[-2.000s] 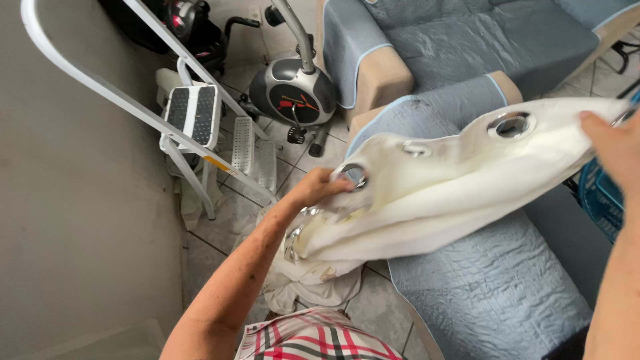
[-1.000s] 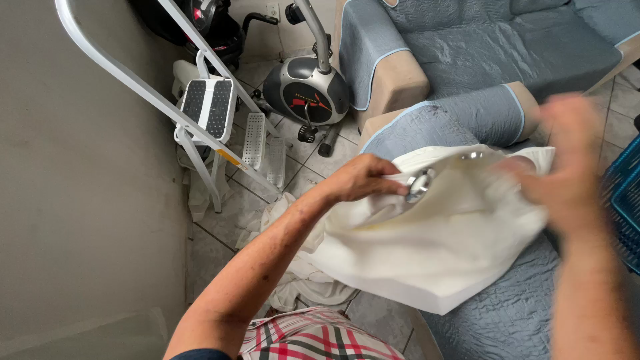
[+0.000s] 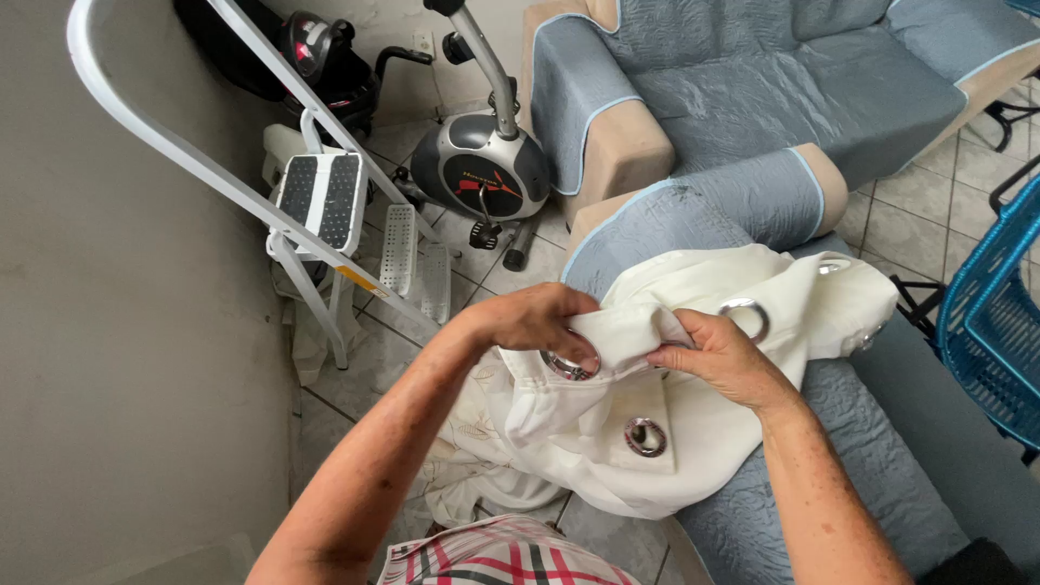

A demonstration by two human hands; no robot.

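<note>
A white grommet-top curtain (image 3: 715, 439) lies bunched over the arm and seat of a sofa, with its lower part trailing on the floor. My left hand (image 3: 540, 325) grips its top band, fingers at a silver metal grommet (image 3: 571, 357). Just right of it, my right hand (image 3: 719, 353) pinches the same band between thumb and fingers. Another grommet (image 3: 645, 437) hangs below the hands, and one more (image 3: 743, 319) shows on the fabric to the right. Further grommets sit near the curtain's far right end. Part of the band is hidden behind my fingers.
A white folding step ladder (image 3: 321, 203) stands at the left beside the wall, with an exercise bike (image 3: 487, 166) behind it. Blue-gray quilted covers lie on the sofas (image 3: 780, 89). At the right edge is a blue woven chair (image 3: 995, 325). Patterned pale fabric (image 3: 479, 455) lies on the tiled floor.
My right hand was outstretched at the right two seconds ago; now it holds the curtain band close to my left hand. The curtain, earlier stretched between the hands, now lies gathered on the sofa.
</note>
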